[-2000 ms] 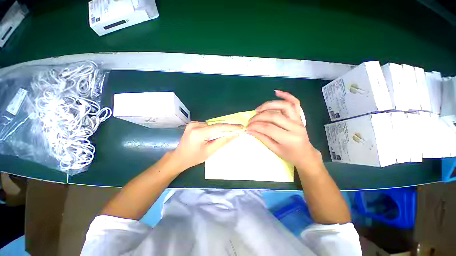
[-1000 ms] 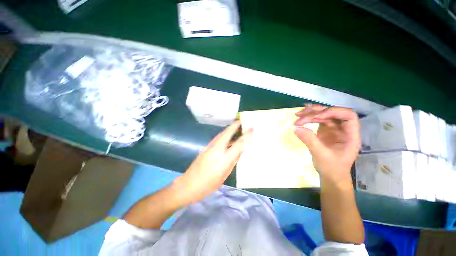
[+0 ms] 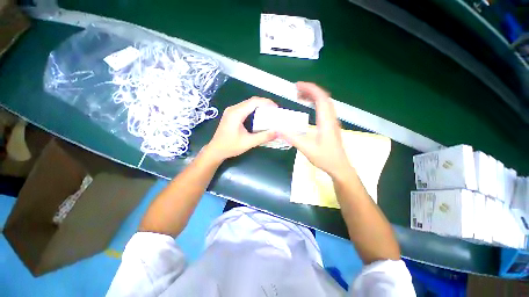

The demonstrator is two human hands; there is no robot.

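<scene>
A white retail box [image 3: 281, 120] is held over the dark green bench in front of me. My left hand [image 3: 242, 129] grips its left end, with the thumb underneath. My right hand [image 3: 320, 134] is at its right end, thumb against the lower edge and fingers raised apart, slightly blurred. I cannot see a sticker at my fingertips. The pale yellow sticker sheet [image 3: 363, 165] lies on the bench, partly under my right hand and forearm.
A pile of coiled white cables [image 3: 159, 101] lies on a clear plastic bag [image 3: 87, 75] at left. Rows of white boxes [image 3: 444, 213] stand at right. Another box [image 3: 290, 37] lies on the belt beyond the pale rail [image 3: 255, 74]. An open brown carton [image 3: 75, 209] is on the floor.
My left hand has taken hold of the white box, and my right hand has moved left from the sheet to it. The view has shifted, and the sheet now lies free of my left hand.
</scene>
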